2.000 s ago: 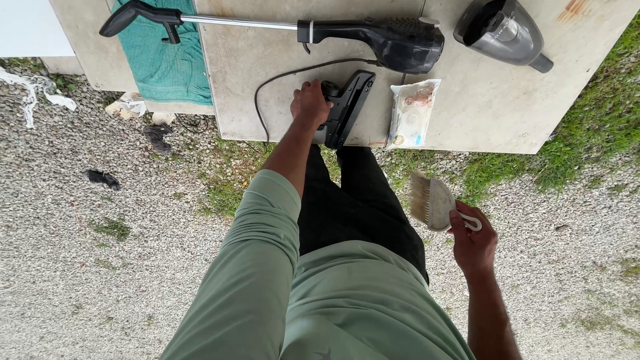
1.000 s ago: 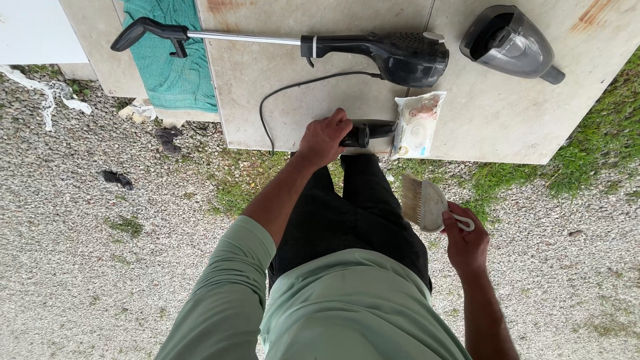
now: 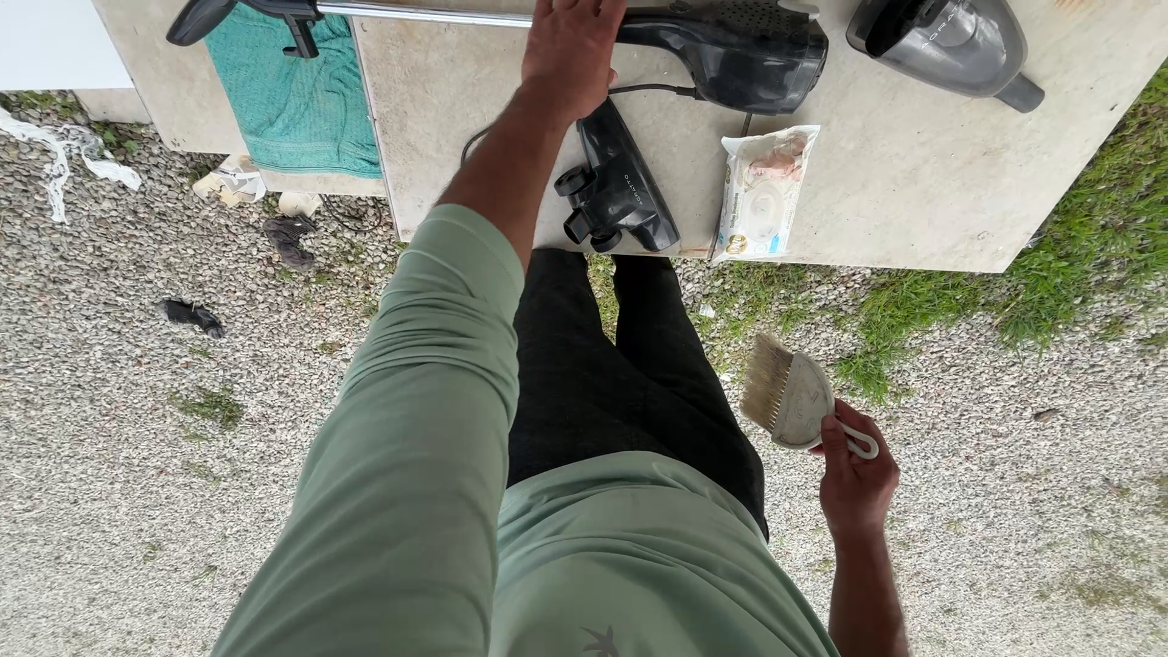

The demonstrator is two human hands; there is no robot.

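My left hand [image 3: 573,57] lies over the metal tube of a black stick vacuum cleaner [image 3: 744,57], beside its motor body; its fingertips reach the top edge, so its grip is unclear. Below it, a black vacuum floor head [image 3: 630,182] rests on the stone slab, near the front edge. My right hand [image 3: 858,474] holds a small brush [image 3: 801,401] by its looped handle, above the gravel, with its bristles pointing left. A pack of wipes [image 3: 765,193] is to the right of the floor head. The clear dark dust container [image 3: 949,46] sits at the upper right.
A teal towel [image 3: 297,100] lies on the slabs at the left, partly under the vacuum's handle. The light stone surface [image 3: 912,182] ends above gravel and grass. Dark scraps of cloth [image 3: 193,317] and torn white material [image 3: 59,164] are on the ground at the left.
My left hand has let go of the floor head and moved up to the vacuum's tube. The floor head, held tilted one second ago, now rests on the slab. My right hand still holds the brush.
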